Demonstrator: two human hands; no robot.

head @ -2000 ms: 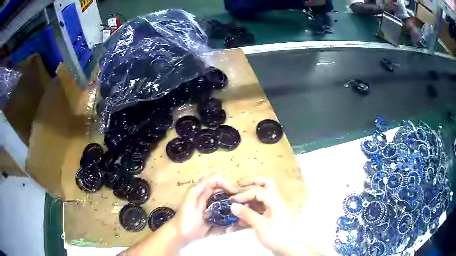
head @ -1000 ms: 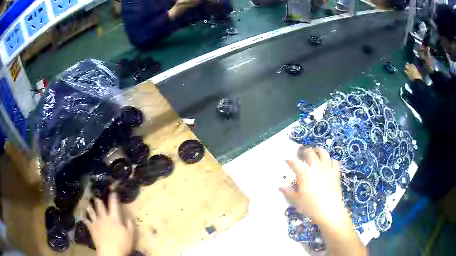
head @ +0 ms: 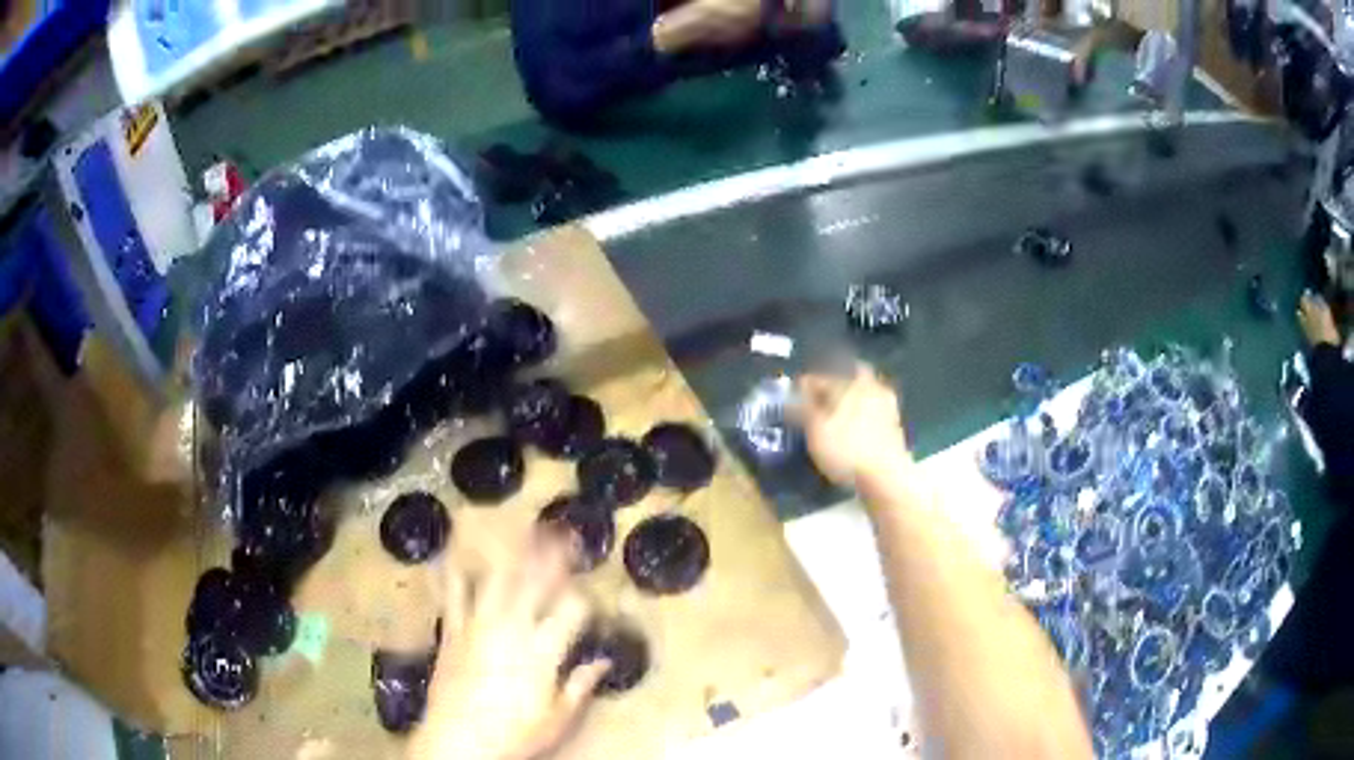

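Glossy black housings (head: 665, 554) lie loose on the cardboard sheet (head: 772, 624). My left hand (head: 512, 631) is over them, blurred, with its fingers apart; its thumb is beside or touching one housing (head: 616, 661). My right hand (head: 854, 423) is over the near edge of the belt with its fingers curled. A blurred blue-and-silver insert (head: 769, 417) is at its fingertips and looks pinched there. A large heap of blue-and-silver inserts (head: 1158, 549) lies on the white surface (head: 869, 594) at right.
A shiny clear bag of black housings (head: 349, 282) stands at upper left. The dark conveyor belt (head: 950, 223) carries several separate units (head: 876, 306). A person's dark sleeve (head: 587, 60) is across the belt, and another person's hand (head: 1316, 318) is at far right. A small dark scrap (head: 723, 713) lies near the cardboard edge.
My right hand has moved from the heap leftward to the belt, with an insert now at its fingertips. My left hand has moved right among the housings, now more spread out. The view has shifted.
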